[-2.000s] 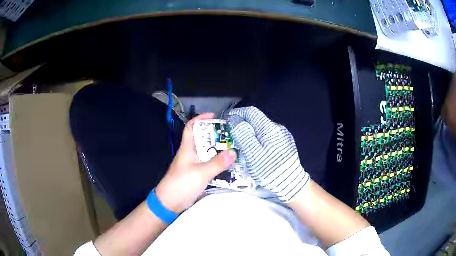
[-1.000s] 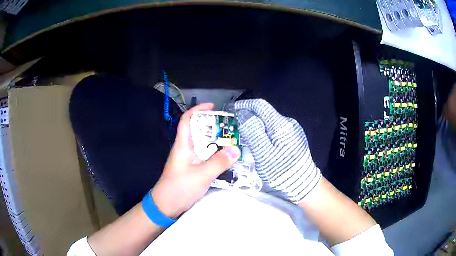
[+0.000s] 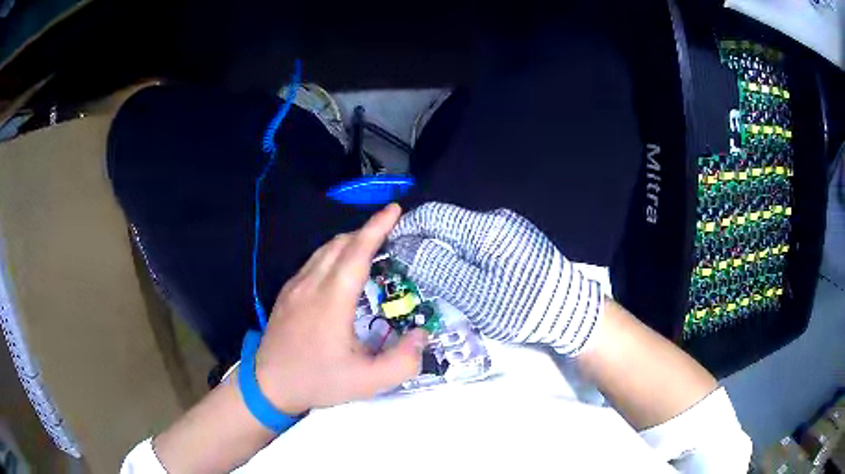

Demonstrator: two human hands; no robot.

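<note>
A white housing shell (image 3: 463, 356) is held low over my lap. A small green circuit board with a yellow transformer (image 3: 400, 305) lies at it, between my hands. My left hand (image 3: 329, 324), bare with a blue wrist strap (image 3: 256, 389), grips the housing and board from the left, thumb at the board's lower edge. My right hand (image 3: 491, 268), in a grey-and-white striped glove, is closed at the board's upper right edge. Its fingertips are hidden, so I cannot tell exactly what they pinch.
A black tray marked "Mitra" (image 3: 653, 185) with rows of green and yellow boards (image 3: 741, 222) stands at the right. An open brown carton (image 3: 74, 278) is at the left. A blue coiled cord (image 3: 269, 139) hangs over my lap. A blue oval thing (image 3: 371, 190) lies just beyond my hands.
The view has tilted lower, so the bench edge has nearly left it. My left hand has spread further over the housing. The blue oval thing now shows beyond my hands.
</note>
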